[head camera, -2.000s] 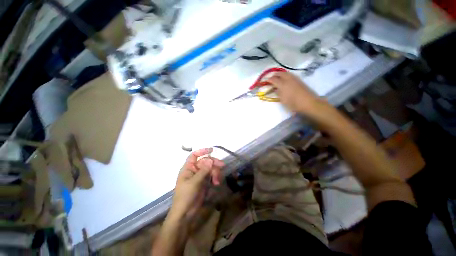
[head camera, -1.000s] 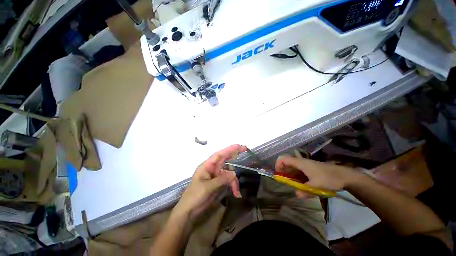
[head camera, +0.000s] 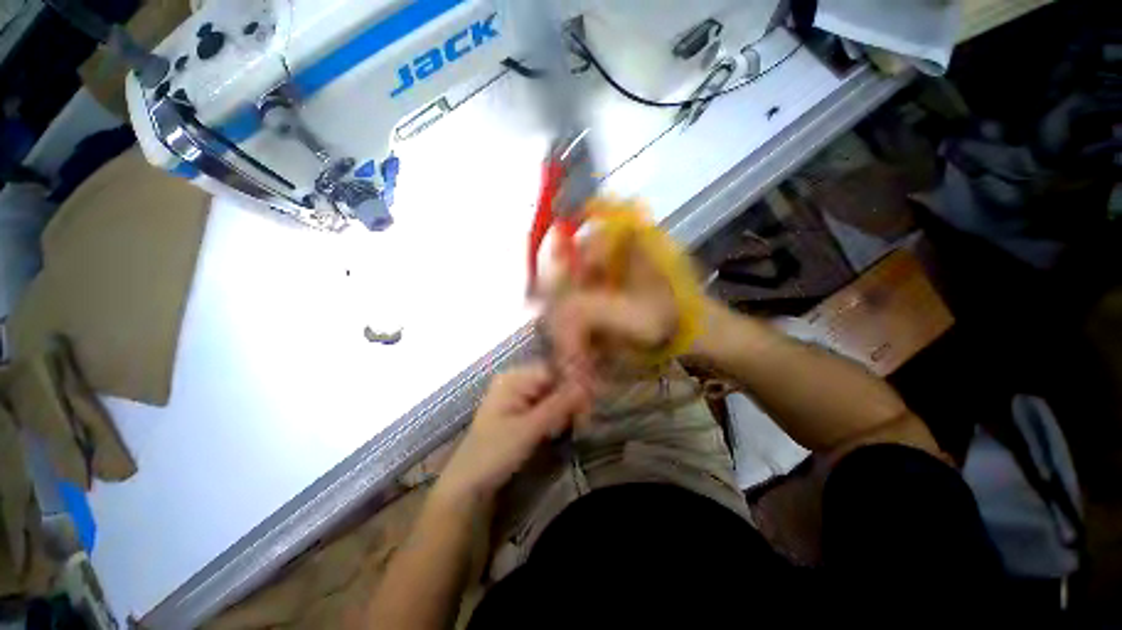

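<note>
The scissors [head camera: 544, 222] are strongly blurred, with red and yellow handle loops and blades pointing up and away over the white table. My right hand [head camera: 625, 303] holds them by the loops, above the table's front edge. My left hand [head camera: 527, 412] is just below and left of my right hand, close to or touching it, with its fingers curled together. Blur and overlap hide what is between the fingers. A small curved scrap [head camera: 383, 335] lies on the table left of the hands.
The white JACK sewing machine [head camera: 357, 68] stands behind, its needle area at upper left. A tan panel [head camera: 129, 277] and folded tan pieces [head camera: 76, 418] lie at left. A black cable and small metal tools [head camera: 711, 92] are by the machine base. The table's ridged grey edge [head camera: 369, 462] crosses in front.
The scissors have swung from pointing at my left hand to pointing up and away. My right hand has moved up and left, close to my left hand. The view has shifted right.
</note>
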